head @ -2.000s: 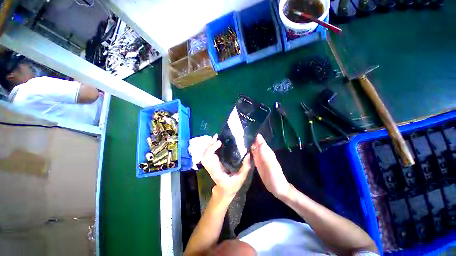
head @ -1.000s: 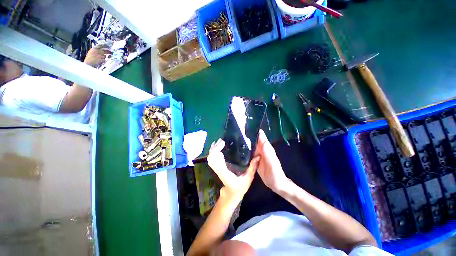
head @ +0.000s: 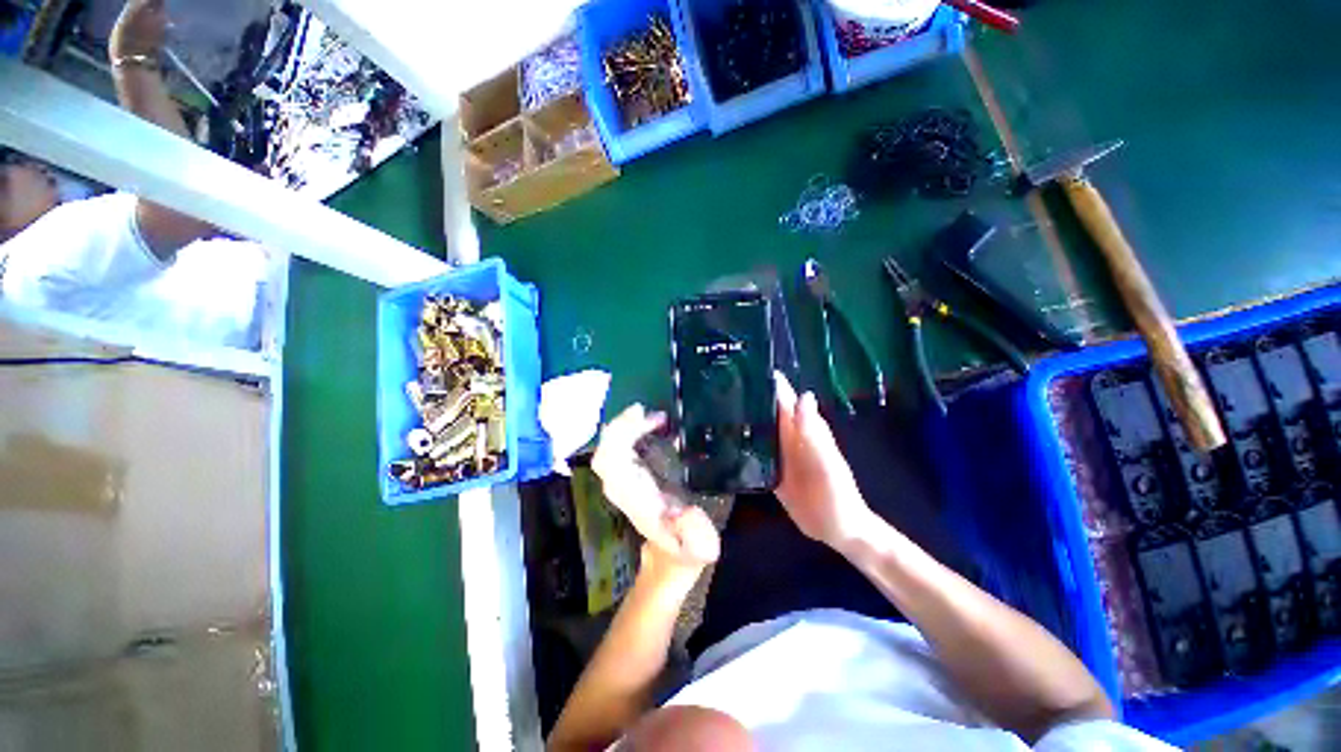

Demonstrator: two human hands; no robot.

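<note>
A smartphone [head: 724, 389], flat, dark and glossy with small light marks on its screen, is held upright in the view above the bench's front edge. My right hand [head: 819, 473] holds it along its lower right edge. My left hand [head: 647, 478] is at its lower left edge with fingers partly curled; whether it grips the phone cannot be told. A thin, flat, see-through-looking edge shows behind the phone's top right.
A blue bin of metal sleeves [head: 385, 385] and white paper [head: 574, 411] are left. Green-handled pliers [head: 846, 338], black-and-yellow pliers [head: 919, 326], a hammer [head: 1140, 301] and a blue crate of black housings [head: 1081, 551] are right. Small bins stand behind. Another person is at upper left.
The phone has turned from a tilt to nearly straight, and its bright reflection is gone. My left hand has shifted from under its lower end to its left side.
</note>
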